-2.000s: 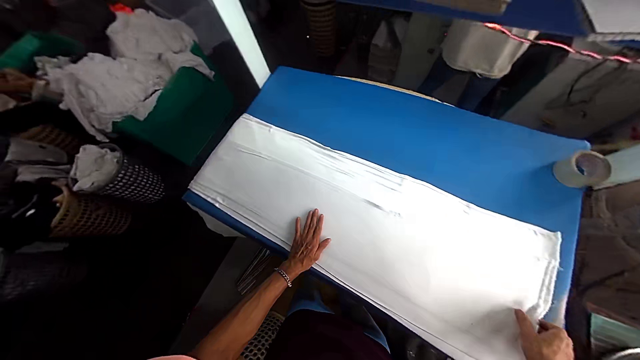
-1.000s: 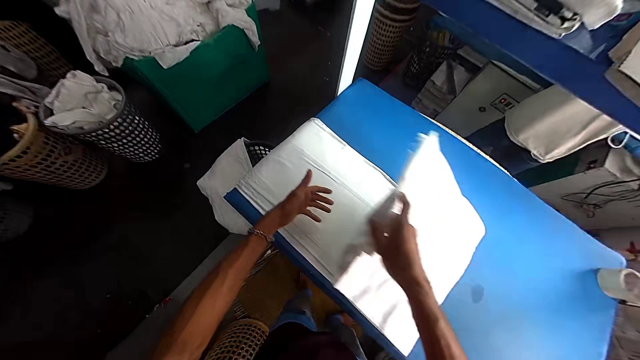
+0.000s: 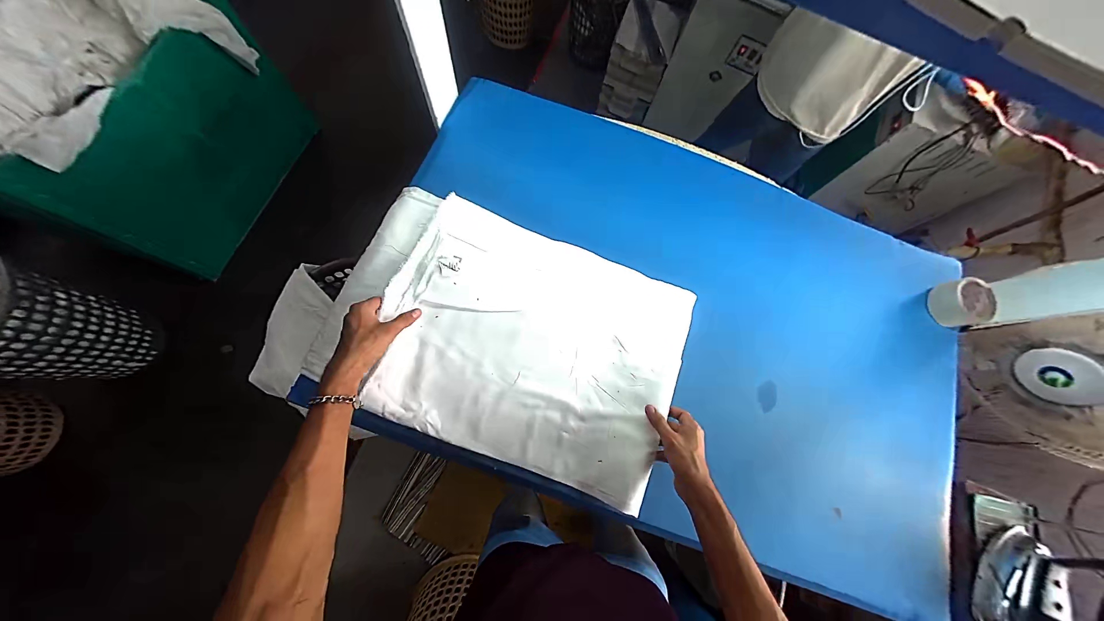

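A white cloth (image 3: pixel 535 345), folded over on itself, lies on the left part of the blue padded table (image 3: pixel 759 285). Its upper layer stops short of the left end, where the lower layer shows. My left hand (image 3: pixel 369 336), with a chain bracelet at the wrist, grips the upper layer's left edge between thumb and fingers. At the fold on the right, my right hand (image 3: pixel 677 435) pinches the cloth near its lower corner, thumb on top and some fingers hidden beneath.
A green container (image 3: pixel 198 155) heaped with white cloths stands at the upper left, with a perforated basket (image 3: pixel 78 328) below it. A white tube (image 3: pixel 949 304) touches the table's right edge. An iron (image 3: pixel 1018 573) sits at the lower right. Another person stands beyond the table's far side.
The cloth lay stretched along the table; its right part is now folded over to the left. My right hand has moved from the raised flap to the fold, and my left hand now grips the edge.
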